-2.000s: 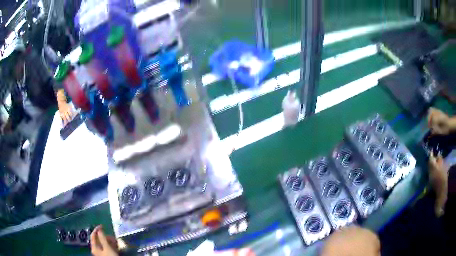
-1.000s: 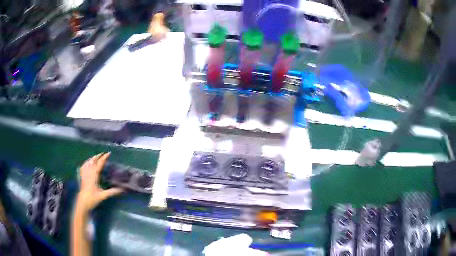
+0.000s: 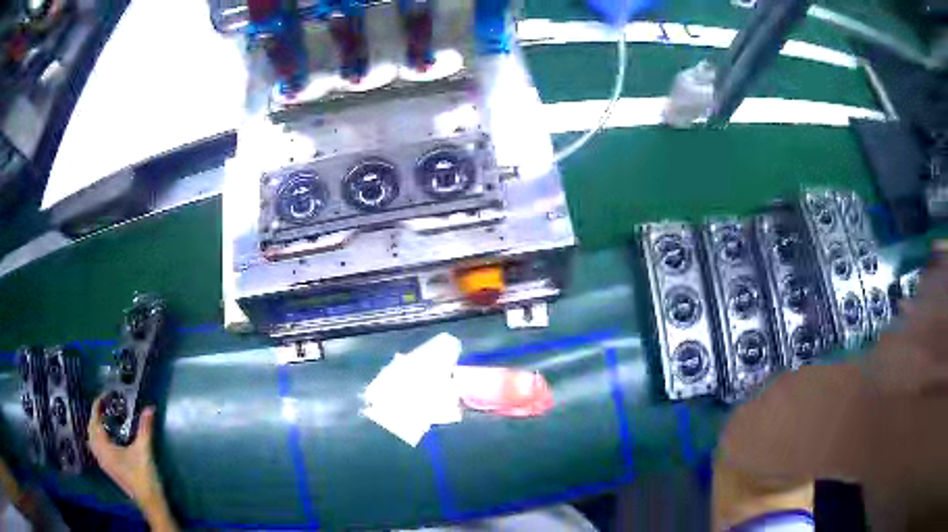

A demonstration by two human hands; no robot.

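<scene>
My left hand [image 3: 127, 457] is at the lower left, its fingers and thumb around the lower end of a three-ring speaker unit [image 3: 135, 351], which stands slanted on the green surface. My right hand [image 3: 832, 426] is large and blurred at the lower right, beside the row of units; its fingers are unclear and I cannot tell if it holds anything. Another speaker unit [image 3: 369, 188] lies in the fixture of the dispensing machine [image 3: 405, 272], rings up, in front of the syringes [image 3: 353, 44].
Several units [image 3: 682, 312] lie side by side at the right; more [image 3: 64, 410] lie at the far left. A crumpled white cloth [image 3: 416, 390] and a pink cloth [image 3: 506, 392] lie before the machine. A whitish bottle [image 3: 691, 94] stands by a metal post [image 3: 757, 57].
My left hand has moved down and left with the unit, now turned more upright. The view has tilted down, and my right hand has come into view at the right. The unit in the fixture remains there.
</scene>
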